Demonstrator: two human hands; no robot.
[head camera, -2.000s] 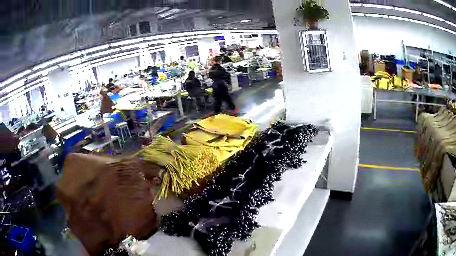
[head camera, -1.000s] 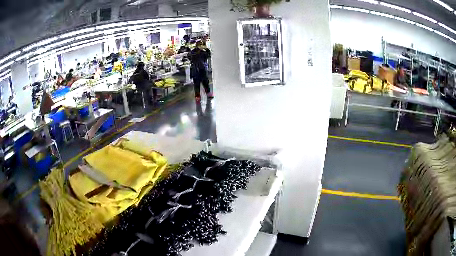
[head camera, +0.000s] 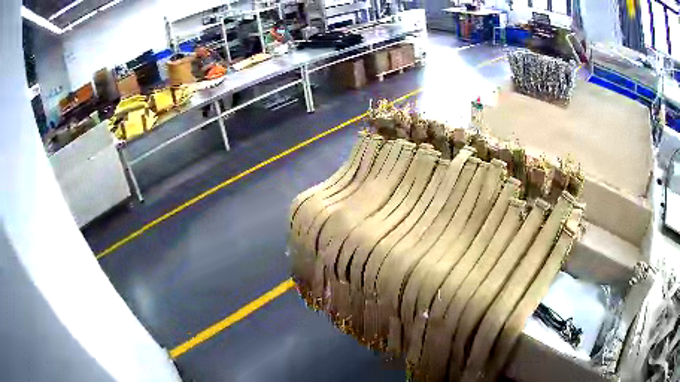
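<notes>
No hand shows in the frame. Nearest in front of me, a row of long flat beige strap bundles (head camera: 432, 231) lies side by side and hangs down over the near side of a pale brown compartment bin (head camera: 630, 194). Their far ends are ragged and stand up in a row. A clear plastic bag (head camera: 585, 298) with thin black pieces lies in a compartment at the lower right. A grey-white bundle (head camera: 652, 321) is cut off by the right edge.
A white pillar (head camera: 45, 298) fills the left edge. A long grey table (head camera: 257, 71) holds yellow pieces (head camera: 138, 116) and a black stack (head camera: 328, 39). Brown boxes (head camera: 376, 66) stand under it. Yellow lines cross the grey floor. Another strand bundle (head camera: 543, 74) lies at the back right.
The view has swung far to the right. The black bundles and yellow pieces on the white table have left the picture, and the beige strap bundles have moved from the right edge to the centre.
</notes>
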